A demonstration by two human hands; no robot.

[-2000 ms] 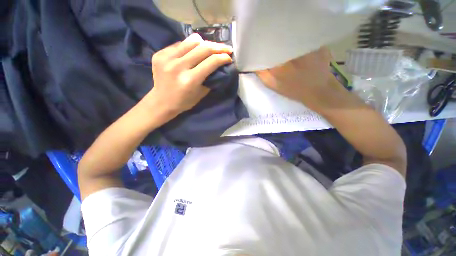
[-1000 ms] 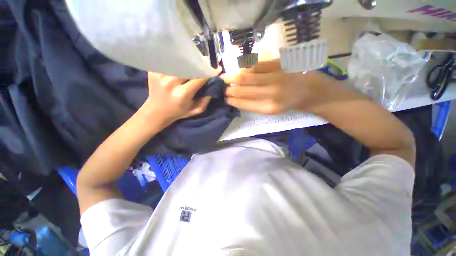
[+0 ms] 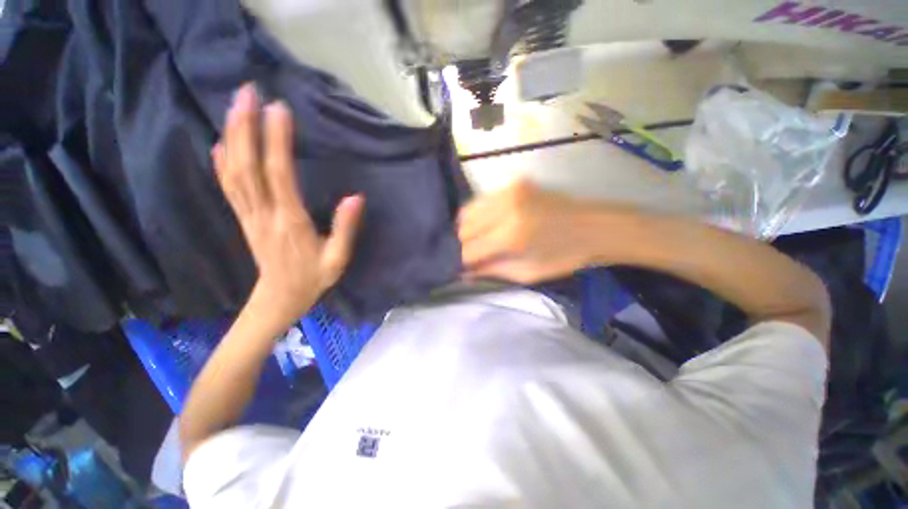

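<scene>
The dark garment piece (image 3: 383, 214) lies over the left of the table, its upper right edge at the presser foot and needle area (image 3: 436, 94) beside a bright lamp glow. My left hand (image 3: 274, 204) is spread, fingers apart, over the cloth left of the needle; whether it touches the cloth cannot be told. My right hand (image 3: 513, 234) has curled fingers at the cloth's right edge, near the table's front, pinching that edge. The sewing machine head (image 3: 637, 25) crosses the top and is blurred.
Thread snips (image 3: 647, 144) lie right of the needle. A crumpled clear plastic bag (image 3: 762, 149) and black-handled scissors (image 3: 873, 167) lie further right. A blue plastic basket (image 3: 339, 343) is below the table edge at left. Dark cloth is also under the table at right.
My left hand has moved left from the needle and opened flat. My right hand has moved down towards the table's front edge. The cloth is spread flatter, and the snips now show fully.
</scene>
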